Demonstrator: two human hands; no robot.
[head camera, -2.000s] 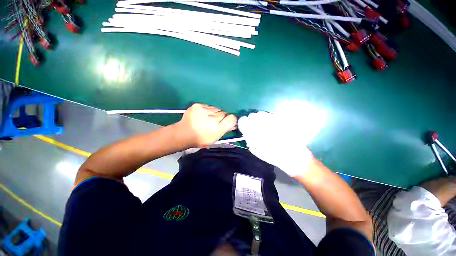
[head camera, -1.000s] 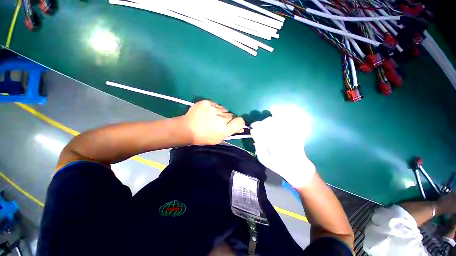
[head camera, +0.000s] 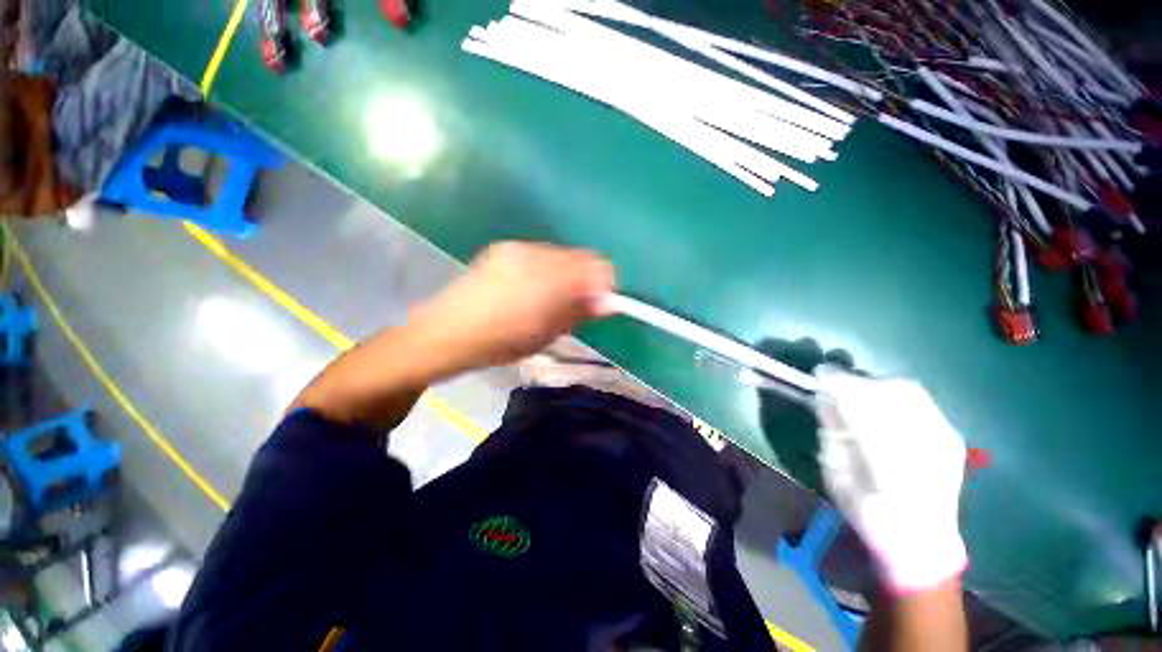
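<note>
A white sleeving tube (head camera: 714, 341) stretches between my two hands, low over the green table near its front edge. My bare left hand (head camera: 548, 290) is closed around its left end. My right hand (head camera: 889, 471), in a white glove with a pink cuff, is closed at the other end of the tube. A small red connector (head camera: 977, 459) shows just past the glove's right side, so the right hand holds a wire harness. The wires inside the grip are hidden. A blurred thin strand shows just below the tube.
Loose white sleeving tubes (head camera: 675, 96) lie at the far side. A tangled pile of sleeved harnesses (head camera: 1019, 147) with red connectors lies far right. A few red ends (head camera: 316, 23) show at the top left. Blue stools (head camera: 191, 172) stand on the floor left, beside a person's clothing.
My hands have moved apart, from close together to a wide span with the white tube now between them. My right hand has moved right and down. The camera view has turned and shifted.
</note>
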